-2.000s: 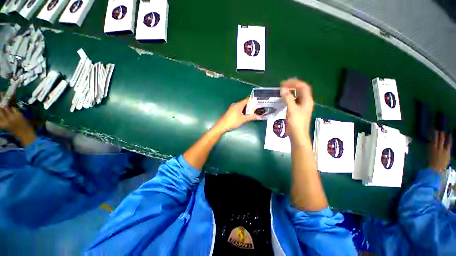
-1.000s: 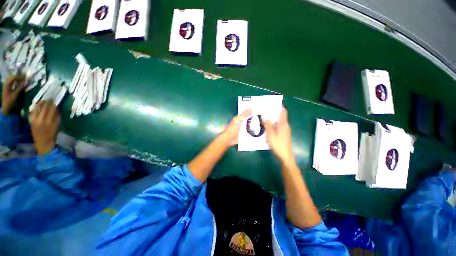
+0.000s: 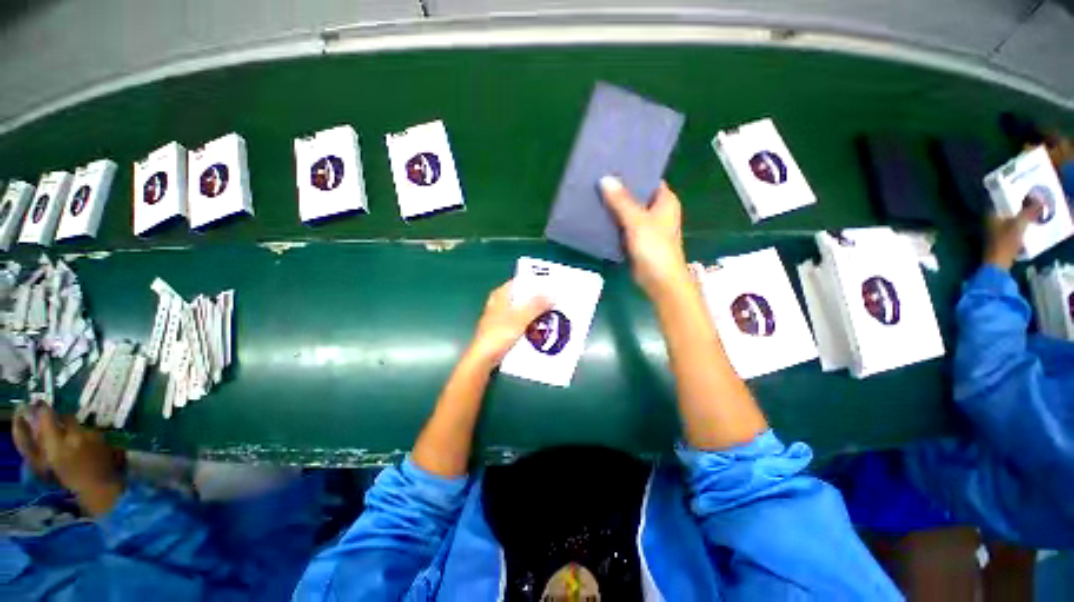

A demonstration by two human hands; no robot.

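Observation:
My left hand (image 3: 509,322) holds a white outer sleeve (image 3: 565,308) with a dark round wristband picture, low over the near bench. My right hand (image 3: 650,235) grips a plain dark grey inner box (image 3: 618,165), thumb on its face, tilted over the conveyor belt, up and to the right of the sleeve. The box and the sleeve are apart. Stacks of flat sleeves (image 3: 789,341) lie to the right of my right forearm, with another stack (image 3: 909,335) beyond them.
Finished boxes (image 3: 330,194) stand in a row on the green belt (image 3: 506,106), another (image 3: 763,171) at right near dark inner boxes (image 3: 892,176). White strips (image 3: 189,341) lie at left by a worker's hands (image 3: 73,456). A worker's hand (image 3: 1010,233) at right holds a box.
My right hand has left the sleeve and now holds a dark inner box. My left hand keeps the sleeve, now tilted. The view has shifted, and the neighbour at right now holds a white box.

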